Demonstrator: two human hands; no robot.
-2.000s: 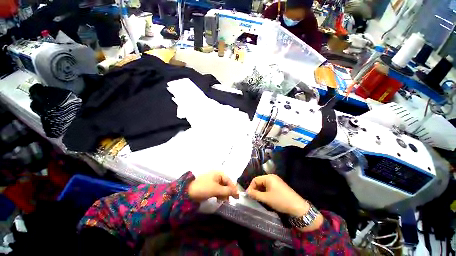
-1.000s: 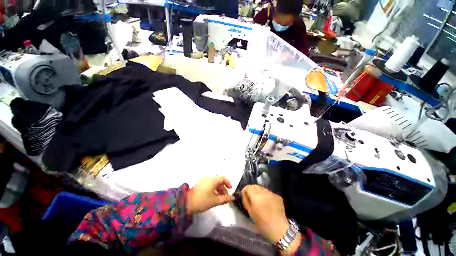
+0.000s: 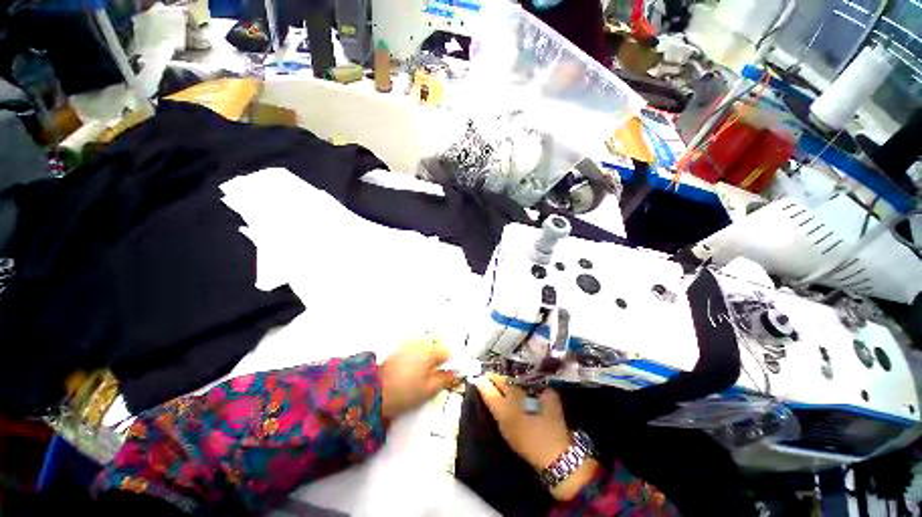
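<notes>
A black garment piece point(image 3: 490, 459) lies under my right hand and below the needle area of the white sewing machine point(image 3: 607, 293). My right hand point(image 3: 526, 419) has its fingers on the cloth's upper left edge, close to the machine head's left end. My left hand point(image 3: 412, 376) is just left of it, its fingertips pinched near the same edge; what they hold is too small and overexposed to tell. The needle and presser foot are hidden. A large white panel point(image 3: 334, 237) lies left of the machine, partly on a black cloth pile point(image 3: 152, 252).
A black strip point(image 3: 716, 338) drapes across the machine arm. A crumpled clear plastic bag point(image 3: 505, 157) lies behind the machine. A white thread cone point(image 3: 851, 89) stands at upper right. Part of a person in dark clothing shows at the top. A blue bin is at lower left.
The view has moved closer to the machine. Both hands have come up to the machine head's left end. The black piece now lies spread below my right hand.
</notes>
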